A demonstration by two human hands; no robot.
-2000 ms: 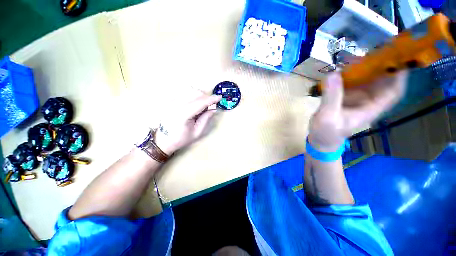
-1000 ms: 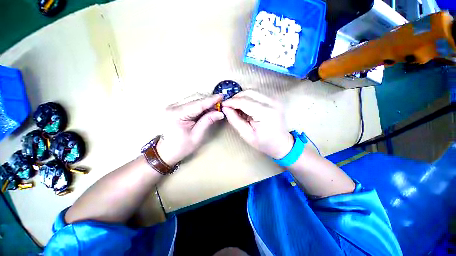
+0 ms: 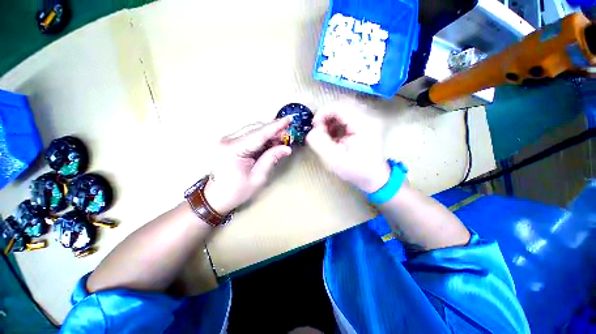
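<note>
A round black unit (image 3: pixel 297 112) with a green patch lies on the tan cardboard mat (image 3: pixel 215 72) at its centre. A small orange-gold cylindrical part (image 3: pixel 286 139) shows at its lower left edge. My left hand (image 3: pixel 251 156), with a brown-strapped watch, holds the unit from the left, fingertips on its edge. My right hand (image 3: pixel 346 140), with a blue wrist strap, is just right of the unit, fingers curled and blurred. Whether it touches the unit or pinches a tiny part, I cannot tell.
Several round units (image 3: pixel 89 194) are grouped at left beside a blue bin (image 3: pixel 19 134). Another unit (image 3: pixel 52 16) lies at the top left. A blue bin (image 3: pixel 398 59) of white pieces stands at upper right. An orange screwdriver (image 3: pixel 510 62) hangs before a pale box (image 3: pixel 480 94).
The orange screwdriver has left my right hand and hangs at right. My right hand came to the unit, then moved slightly right off the orange-gold part. My left hand stays at the unit.
</note>
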